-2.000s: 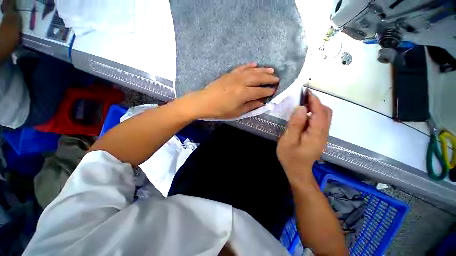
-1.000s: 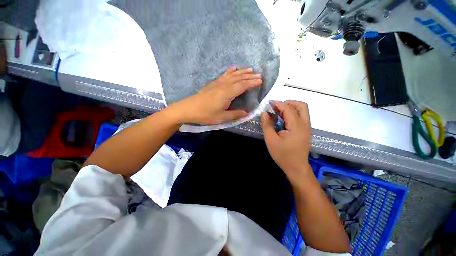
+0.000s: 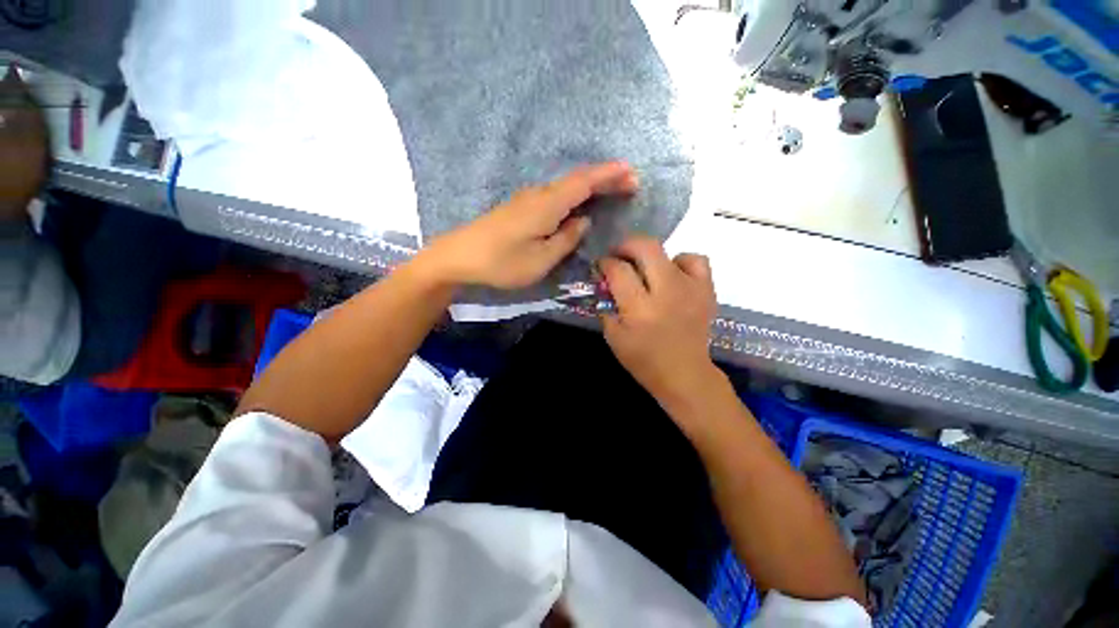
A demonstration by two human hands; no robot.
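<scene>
The rounded dark grey fabric panel point(image 3: 528, 104) lies on the sewing table, with a white fabric panel point(image 3: 276, 111) beside it on the left. A strip of white shows under the grey panel's front edge. My left hand point(image 3: 528, 233) rests on the grey panel near that edge, palm down, thumb apart from the fingers. My right hand point(image 3: 657, 301) is at the front edge just right of it, closed around small thread snips point(image 3: 603, 296) with red and blue parts. Its fingers hide most of the snips, and their blades are hard to make out.
The white sewing machine head point(image 3: 847, 49) stands at upper right. Beside it lies a black rectangle, perhaps a phone point(image 3: 955, 166), and green-and-yellow-handled scissors point(image 3: 1058, 321). A blue crate point(image 3: 951, 528) with grey pieces is below the table. Another person's arm point(image 3: 19, 153) shows at far left.
My right hand has moved left along the panel's curved edge with the snips, close to my left hand. The grey panel has shifted left from its earliest position, showing more white fabric.
</scene>
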